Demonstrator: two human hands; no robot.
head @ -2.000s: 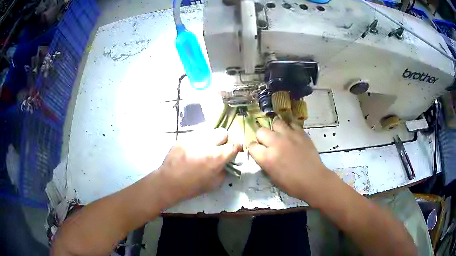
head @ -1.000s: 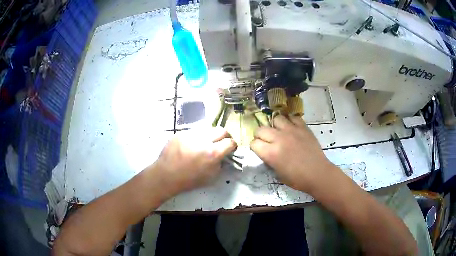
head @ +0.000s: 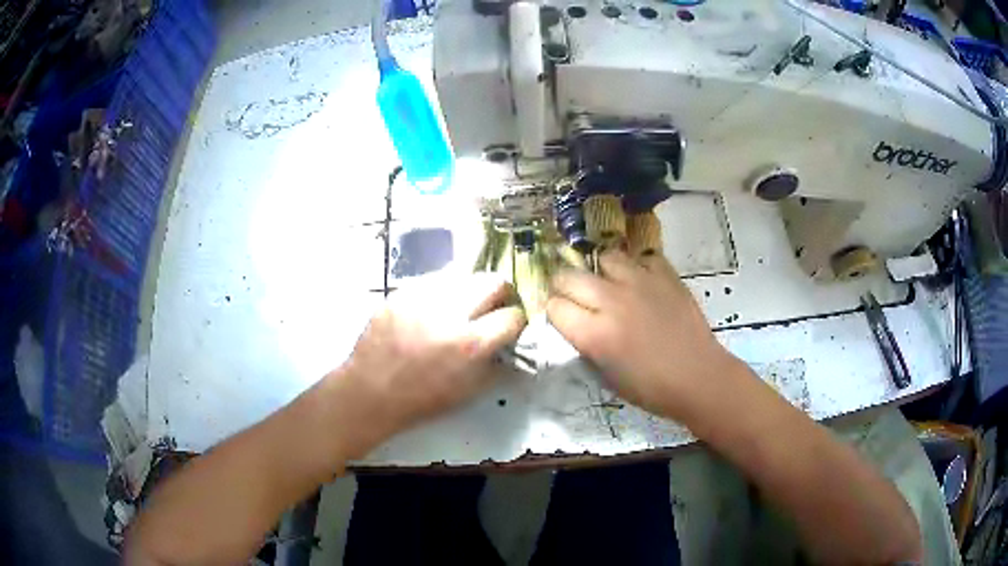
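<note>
A pale khaki-green garment piece (head: 532,279) lies bunched under the presser foot and needle area (head: 524,234) of the off-white sewing machine head (head: 718,122). My left hand (head: 442,332) holds the cloth's left side, fingers pinched on it. My right hand (head: 625,321) has its fingers on the cloth's right side, just below the brass-coloured ribbed rollers (head: 606,220). A small end of the cloth shows between and below my hands. The fingertips are partly hidden in the cloth and glare.
A bright-blue bottle-shaped attachment (head: 415,130) hangs left of the head. Dark snips (head: 885,341) lie on the right of the white table (head: 265,343). Blue crates (head: 144,155) stand at the left. A bin with an orange-yellow rim (head: 973,486) is at lower right.
The cloth between my hands looks shorter and narrower near the needle. Both hands stay on it, with only slight finger shifts. The whole view has shifted slightly.
</note>
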